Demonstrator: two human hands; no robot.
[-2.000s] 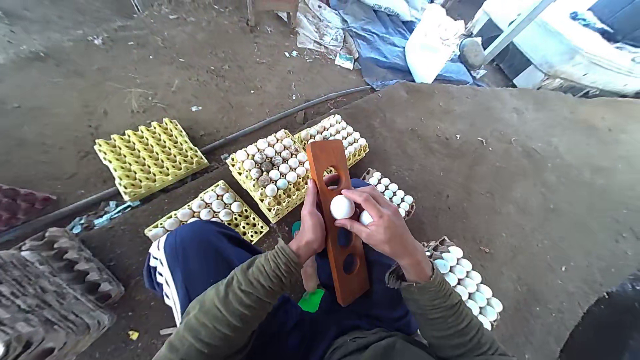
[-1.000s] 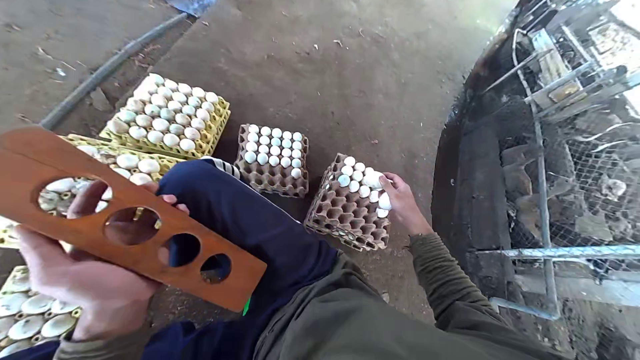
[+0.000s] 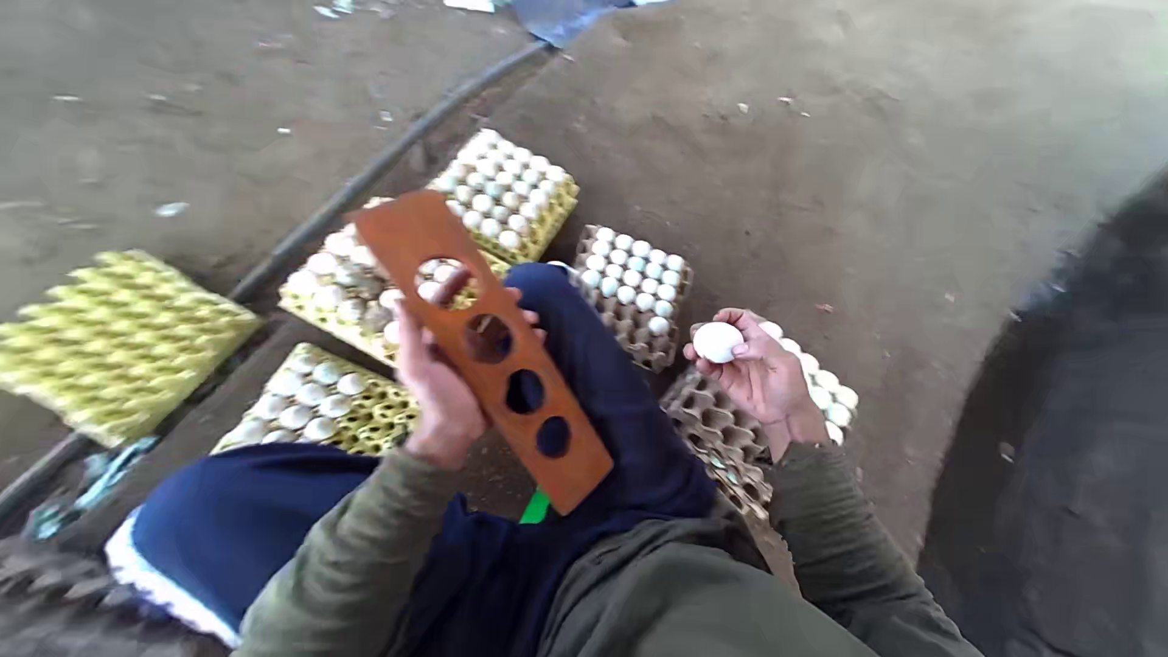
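My left hand (image 3: 443, 392) grips a flat brown board (image 3: 493, 351) with several round holes of differing size, tilted above my lap. Between the fingertips of my right hand (image 3: 753, 374) is a white egg (image 3: 718, 342). This hand is over a partly filled grey-brown egg tray (image 3: 712, 415), whose white eggs (image 3: 826, 392) show behind my wrist. A second grey-brown tray (image 3: 657, 342) with rows of eggs stands just beyond, near my knee. Through the largest hole, eggs and part of a yellow tray are visible.
Yellow trays of eggs stand at the back (image 3: 557, 219), behind the board (image 3: 306, 297) and at left (image 3: 388, 411). Upturned or bare yellow trays (image 3: 119, 342) lie farther left. A dark hose (image 3: 365, 169) crosses the dirt floor. A dark rounded object (image 3: 1077, 438) is at right.
Two seconds ago my right hand held an egg at the board; one second ago it was at the grey-brown tray's eggs. Now it is raised over that tray with an egg. The view has swung.
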